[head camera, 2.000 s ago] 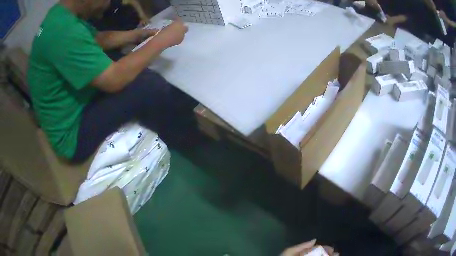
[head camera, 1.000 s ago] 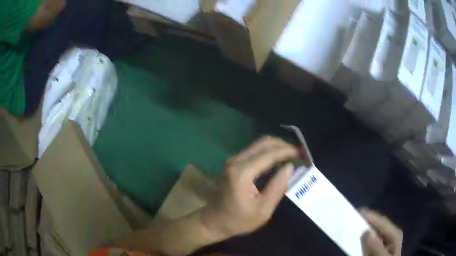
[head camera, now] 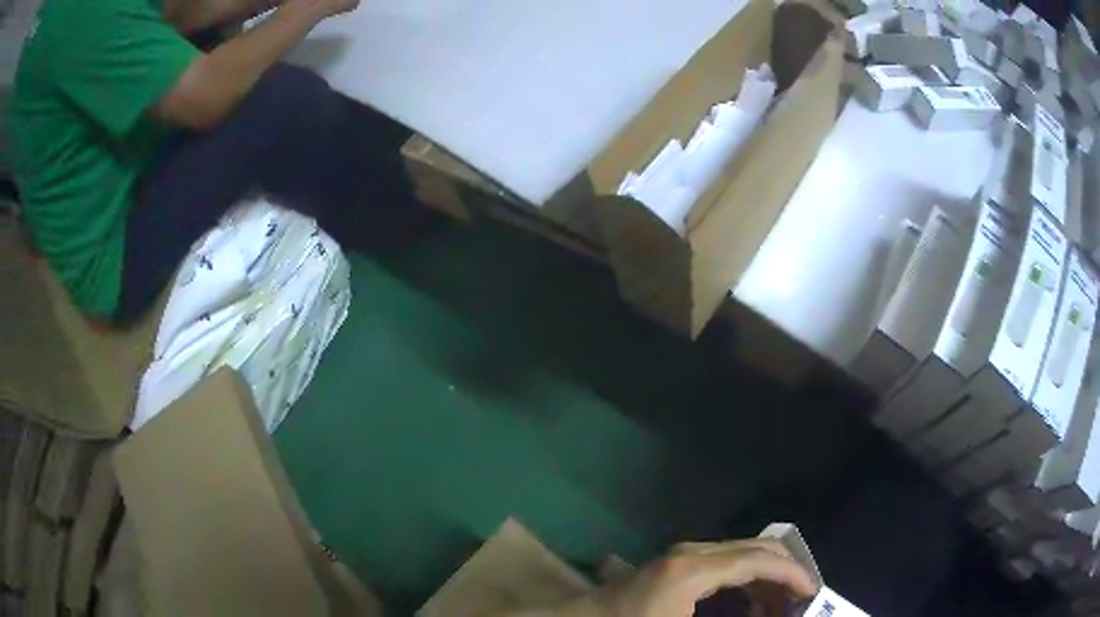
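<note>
My left hand (head camera: 712,581) is at the bottom edge, right of centre, cut off by the frame. Its fingers curl over the open end of a long white retail box (head camera: 830,606). A white end flap (head camera: 790,545) stands up beside the fingertips. Only the end of the box with a bit of dark print shows; the rest is below the frame. Whether the fingers grip the flap or the box end is unclear. My right hand is out of the picture.
Stacked white boxes (head camera: 1023,307) fill the right table, small cartons (head camera: 953,106) behind. A narrow brown carton (head camera: 765,193) holds white inserts. A person in green (head camera: 91,145) sits left, near a plastic bag (head camera: 247,307) and floor cartons (head camera: 217,506).
The view has tilted up since a second ago, so my left hand and the box sit lower. My right hand, on the box before, has left the frame. The narrow brown carton shows fully again.
</note>
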